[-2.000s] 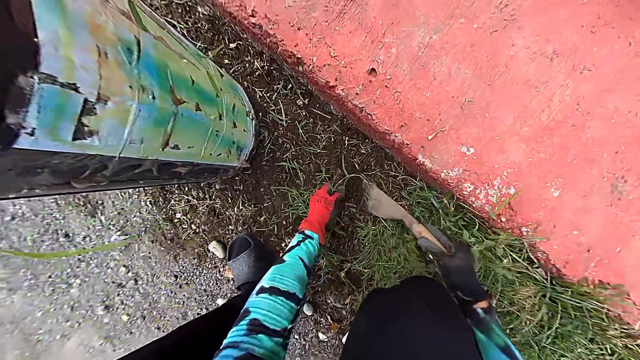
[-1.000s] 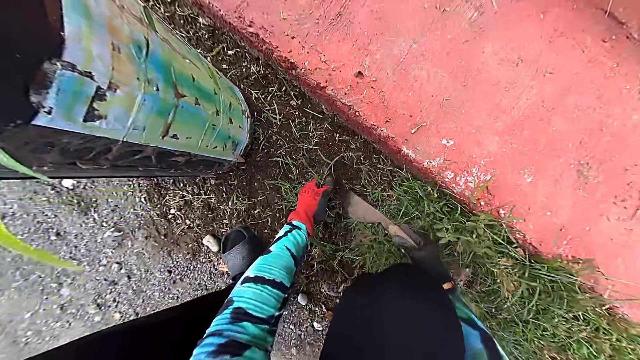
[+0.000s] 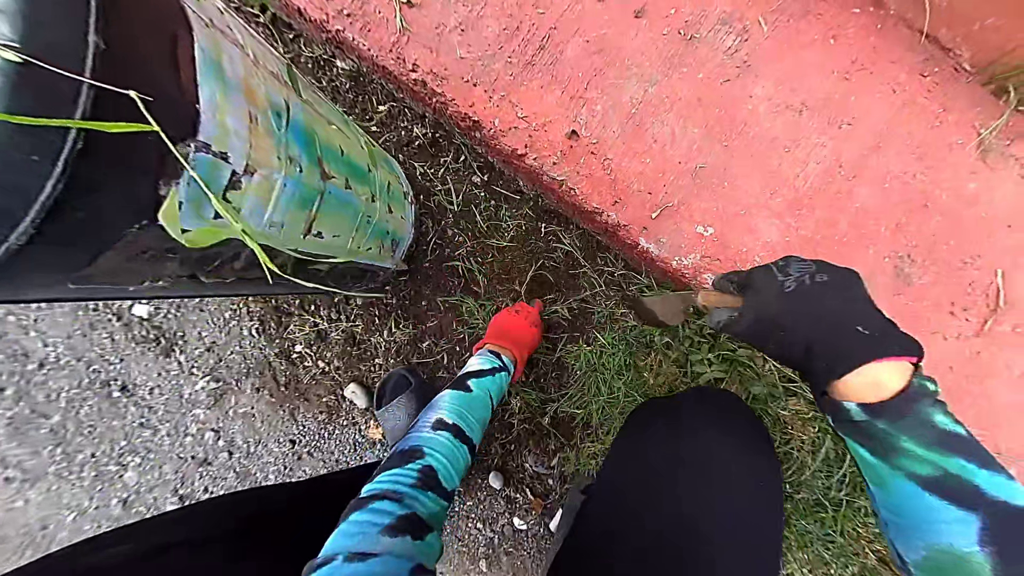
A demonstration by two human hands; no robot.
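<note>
My left hand (image 3: 514, 336), in a red glove, is low over the soil and short grass (image 3: 480, 308) near the middle of the head view. Its fingers face away from the camera, and whether they grip any grass cannot be told. On the right, my right hand (image 3: 800, 316), in a black glove, is closed around the wooden handle (image 3: 718, 299) of a bladed hand tool. The tool's dirty metal blade (image 3: 668, 308) points left toward my left hand, over the grass beside the red concrete edge. A gap separates the blade from my left hand.
A red concrete slab (image 3: 760, 144) borders the soil at upper right. A large dark container with a worn painted sheet (image 3: 320, 176) stands at upper left, a green stem (image 3: 208, 192) hanging before it. Gravel (image 3: 160, 408) lies at left, with a white stone (image 3: 358, 394) by my shoe (image 3: 400, 400).
My right hand has moved with the tool up and right, from beside my knee to over the slab's edge. The blade, close to my left hand before, is now farther from it.
</note>
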